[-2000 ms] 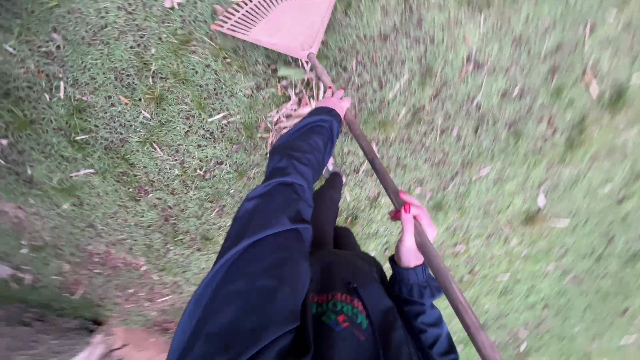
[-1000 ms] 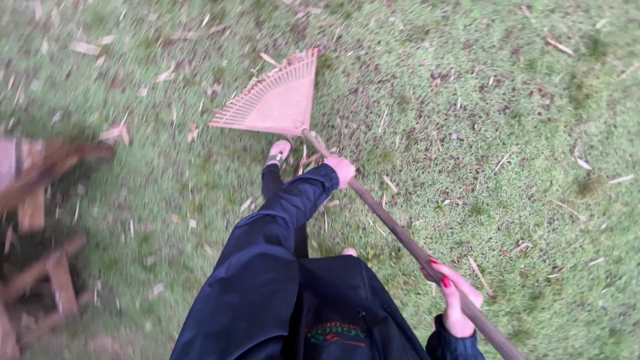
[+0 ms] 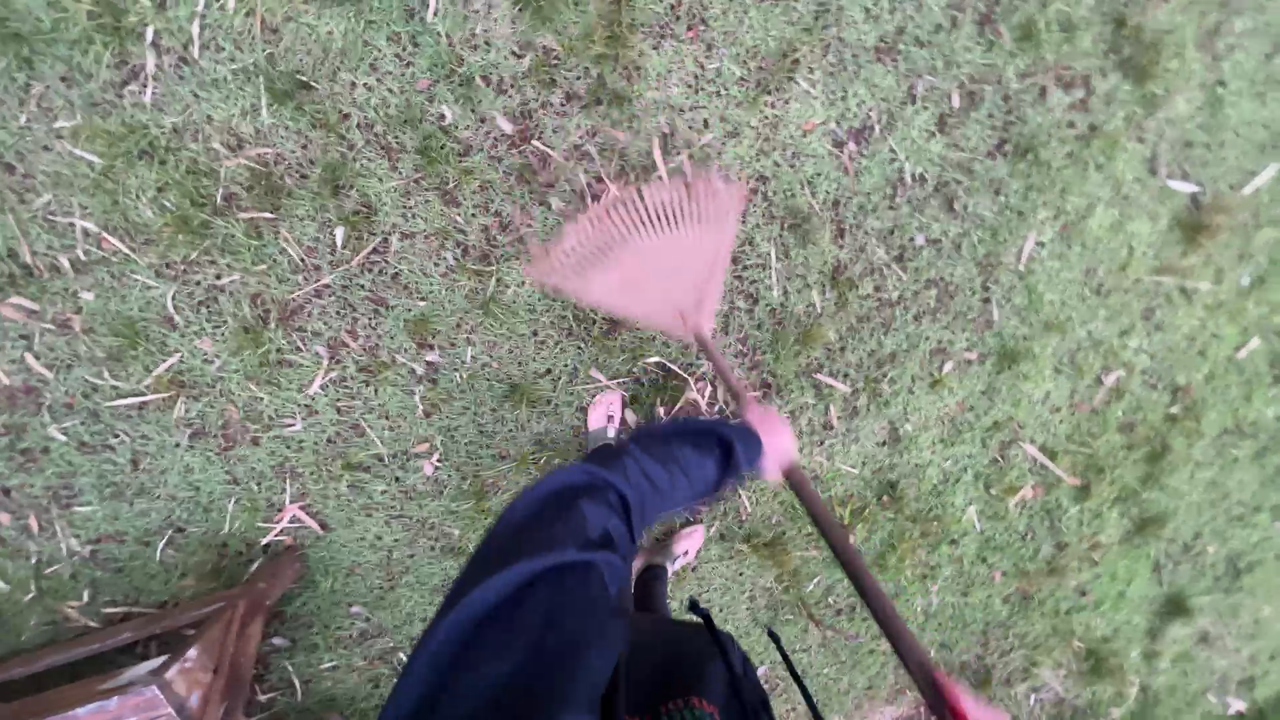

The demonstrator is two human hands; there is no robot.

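Note:
A leaf rake with a faded pink fan head (image 3: 650,255) lies against the grass, its tines pointing up and to the left in the view. My left hand (image 3: 775,440), in a dark blue sleeve, is closed around the brown handle (image 3: 860,570) a short way below the head. Farther down, at the bottom edge, my right hand (image 3: 965,700) grips the same handle; it is partly cut off and blurred. Dry leaves and bark strips (image 3: 695,395) are gathered between the rake head and my feet.
My two feet in light shoes (image 3: 604,415) stand on the grass just left of the handle. A weathered wooden structure (image 3: 225,640) occupies the lower left corner. Loose dry leaves and strips (image 3: 100,235) are scattered over the lawn.
Both hands have stayed on the handle while the view has shifted over the lawn. A foot that was hidden a second ago now shows beside my left sleeve.

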